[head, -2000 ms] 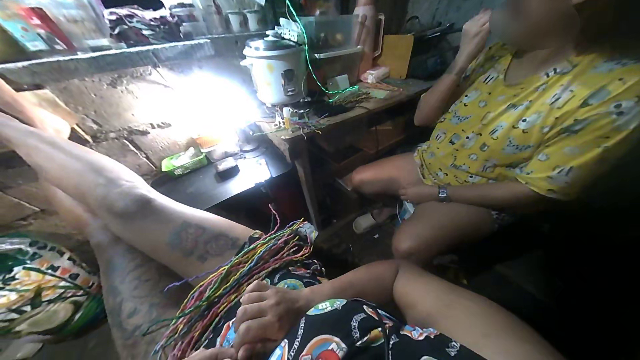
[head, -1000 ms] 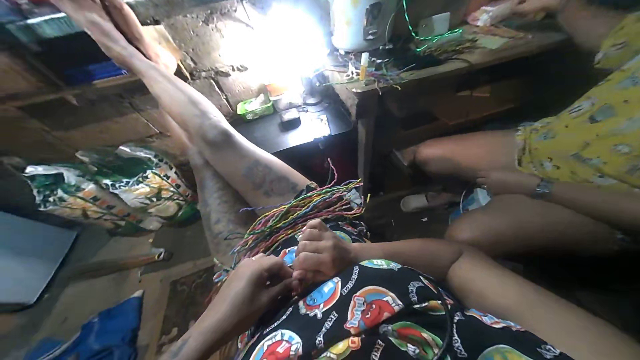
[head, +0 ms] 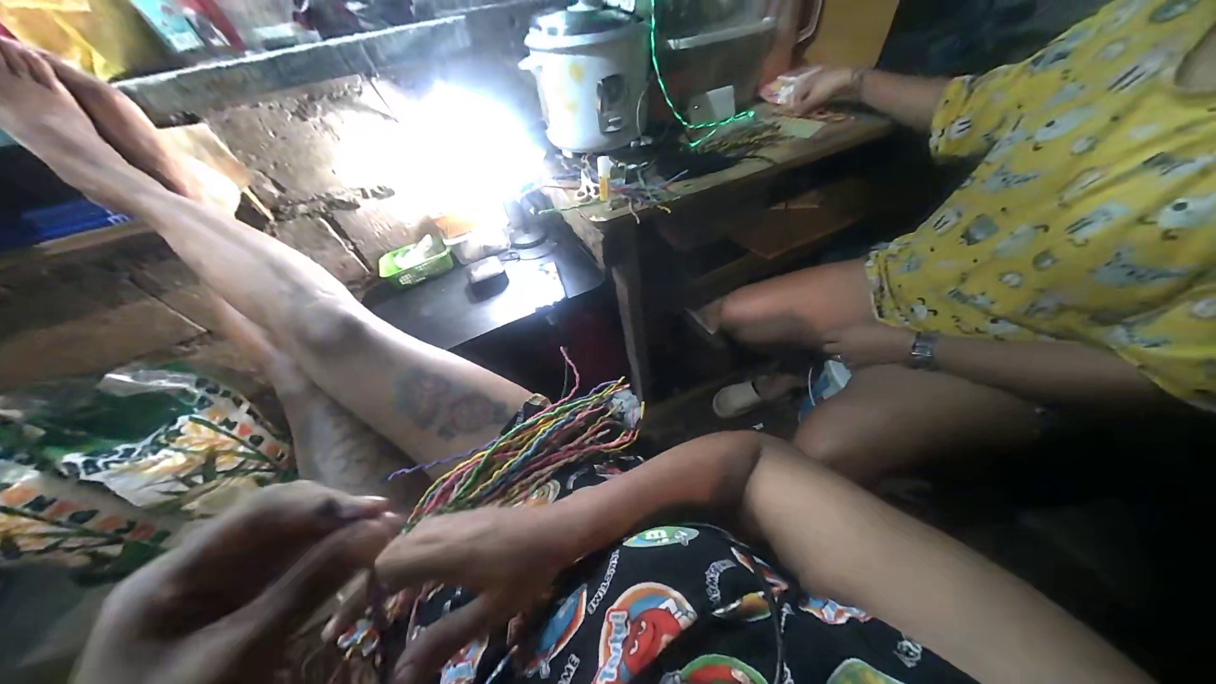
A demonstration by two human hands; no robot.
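A bundle of colourful braided cords (head: 532, 442) lies across my lap, on black printed shorts (head: 703, 589). My right hand (head: 475, 560) lies low over the lap beside the near end of the bundle, palm down, its fingers partly spread and blurred. To its left my left hand (head: 237, 579) is raised nearer the camera, with thumb and fingertips pinched together. Something thin and dark seems to run at the fingertips, but blur hides what it is. The far end of the bundle is gathered in a pale wrapping.
A person in a yellow patterned shirt (head: 1073, 209) sits at the right, one hand on a packet on the wooden table (head: 817, 142). A rice cooker (head: 589, 85) stands there. A black low table (head: 446, 318) holds a green basket (head: 415, 263). Plastic sacks (head: 171, 437) lie at the left.
My left hand has risen away from my right hand, toward the camera; they were together over the lap. The other person's hand has come down from the face to the table packet.
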